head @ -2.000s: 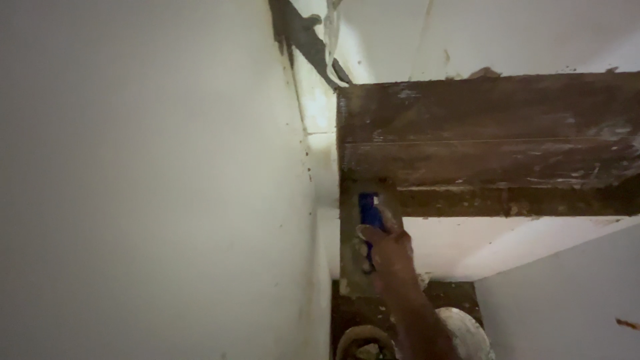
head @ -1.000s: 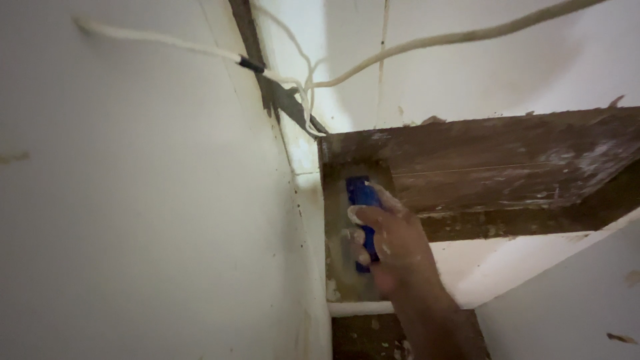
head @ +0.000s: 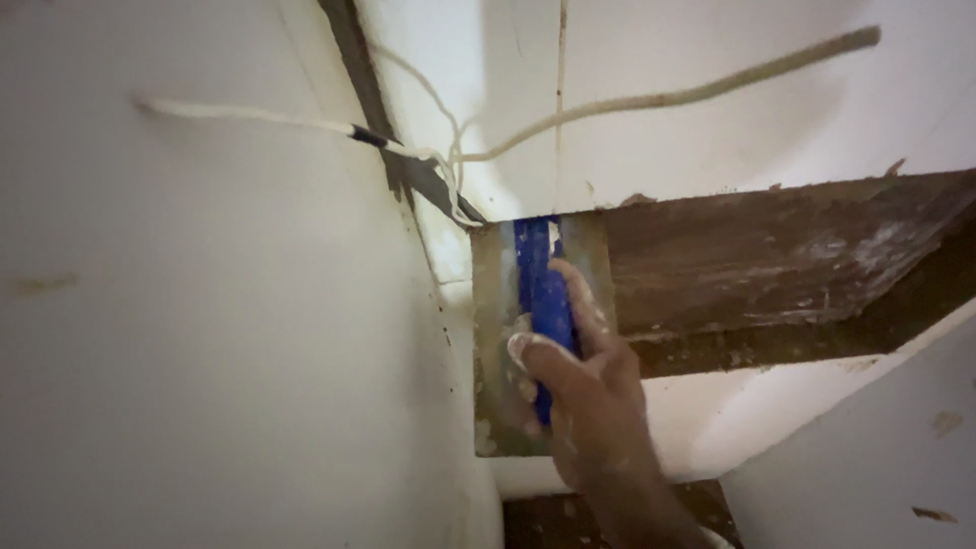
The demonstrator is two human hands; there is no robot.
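Note:
My right hand [head: 602, 396] reaches up from the lower right and is closed around the blue handle [head: 553, 305] of a plastering trowel. Its index finger lies along the handle, and pale residue coats the thumb. The trowel's rectangular blade [head: 492, 305] lies over the left end of a brown, smeared strip [head: 762, 267]. The blade's top edge is at the strip's upper edge, just below the loose cable ends. How firmly the blade touches the surface cannot be told. My left hand is out of view.
Loose cables [head: 610, 110] spread from the corner above the trowel, one with a black band [head: 368, 136]. A pale wall [head: 229, 343] stands close on the left. A dark gap [head: 358, 69] runs down to the corner. Another pale wall [head: 862, 457] is at lower right.
My right hand has moved the trowel up to the brown strip's upper edge; one second ago its blade sat a little below. The view has shifted since the earliest frame, bringing more cable into sight.

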